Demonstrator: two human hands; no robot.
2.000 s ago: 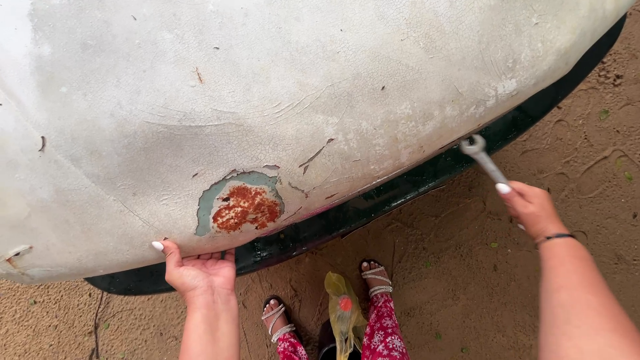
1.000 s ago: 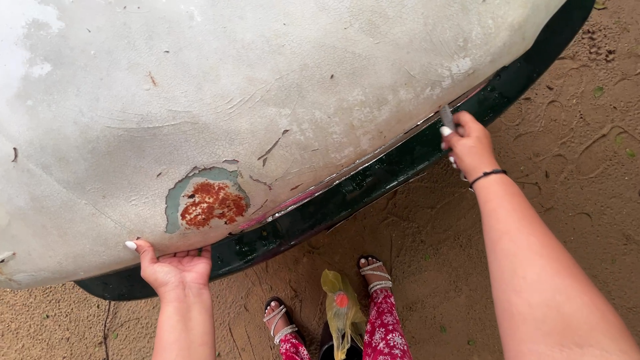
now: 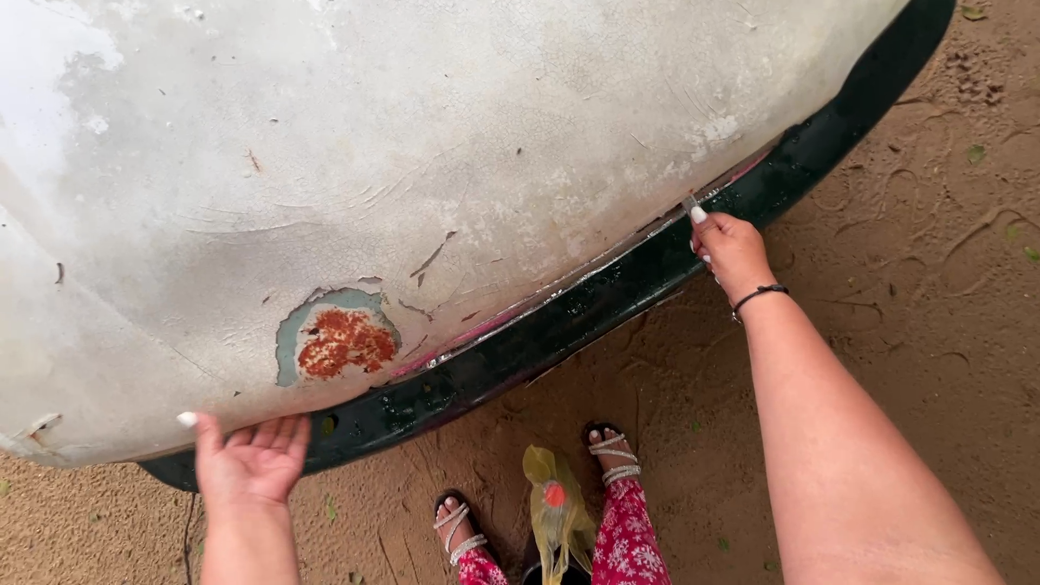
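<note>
A car's hood (image 3: 487, 162) with cracked whitish paint fills the upper view; a rusty patch (image 3: 345, 343) with a blue-grey rim shows near its front edge. My left hand (image 3: 256, 459), palm up, has its fingers under that edge with the thumb on top. A dark green bumper (image 3: 520, 341) runs below the edge. My right hand (image 3: 727, 244) grips a metal wrench (image 3: 691, 203), mostly covered by the fingers, with its far end at the gap between hood and bumper. What the wrench touches in the gap is hidden.
Sandy ground (image 3: 894, 341) with some leaves lies below and to the right. At my sandalled feet, between the legs, a yellowish plastic bag (image 3: 556, 512) with a red-orange thing in it sits on a dark container (image 3: 561, 569). A thin dark cord or twig (image 3: 189, 536) hangs at lower left.
My right hand has moved left with the wrench, from away from the bumper to the gap by the hood's edge. The gap between hood and bumper looks wider. My left hand stays at the edge.
</note>
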